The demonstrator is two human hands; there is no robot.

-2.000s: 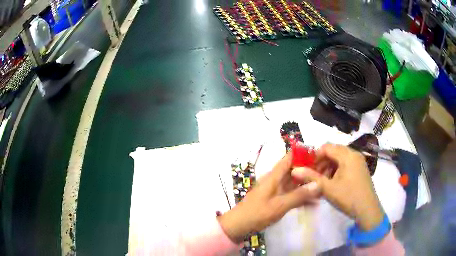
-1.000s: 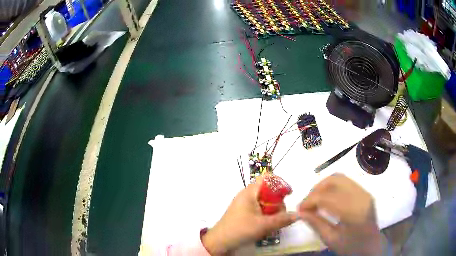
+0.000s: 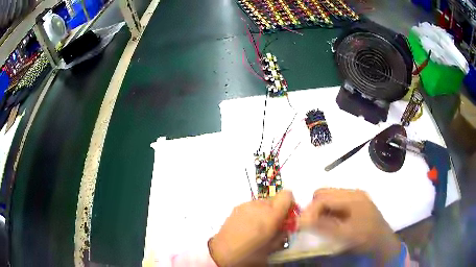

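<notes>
My left hand (image 3: 253, 229) is closed around the bundle of red lead wires (image 3: 292, 218), low in the view; most of the bundle is hidden by the fingers. My right hand (image 3: 347, 216) is just right of it, blurred, fingers bent; whether it holds a wire I cannot tell. A circuit board (image 3: 268, 174) with round parts and a yellow block lies on the white sheet just beyond my left hand, thin red and black wires sticking out; its near part is hidden. A banded bundle of black lead wires (image 3: 319, 128) lies on the sheet further off.
Dark tweezers (image 3: 348, 155) lie beside a round dark dish (image 3: 388, 151). The soldering gun (image 3: 437, 174) lies at the right, its tip over the dish. Behind stand a black fan (image 3: 373, 63) and a metal coil (image 3: 412, 108). Another board (image 3: 273, 75) and rows of boards (image 3: 297, 13) lie beyond.
My left hand first held the red bundle up over the sheet, then brought it down nearer the front edge. Both hands are now closer together, and more of the near board shows.
</notes>
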